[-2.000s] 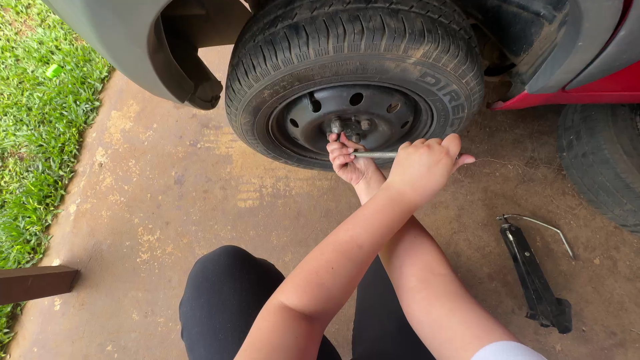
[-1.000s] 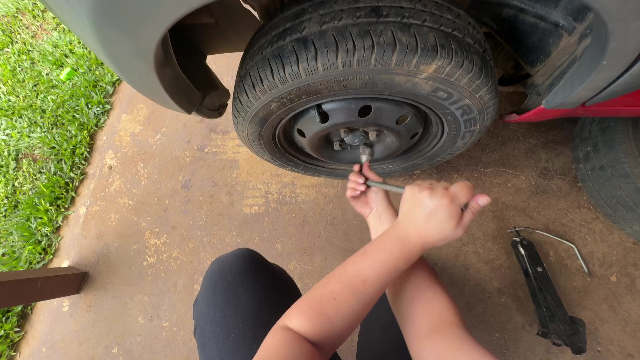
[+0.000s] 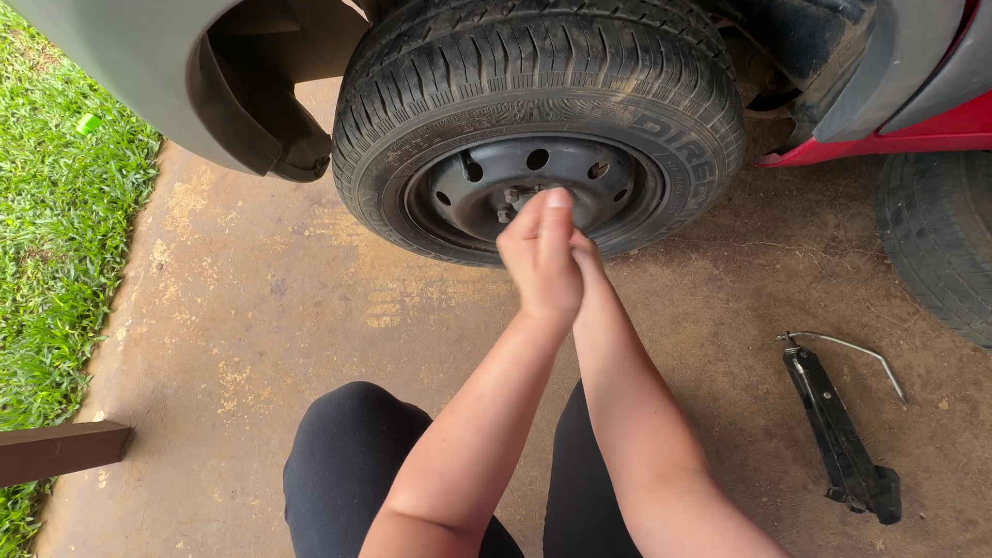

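My left hand is closed like a fist, thumb on top, in front of the lower part of a black steel wheel. The lug wrench it held a moment ago is hidden behind my hands. My right hand is mostly hidden behind the left one, close to the wheel hub; its fingers cannot be seen. Lug nuts show just left of my left hand, while the others are covered. The tire is mounted under the car, upright.
A black scissor jack with a bent metal crank rod lies on the concrete at right. Another tire lies beside the red car body. A brown post and grass are at left. My knees are below the wheel.
My left hand has swung from the right of my right hand to in front of it, near the hub. The wrench, visible before, is now hidden. The view has moved closer to the wheel.
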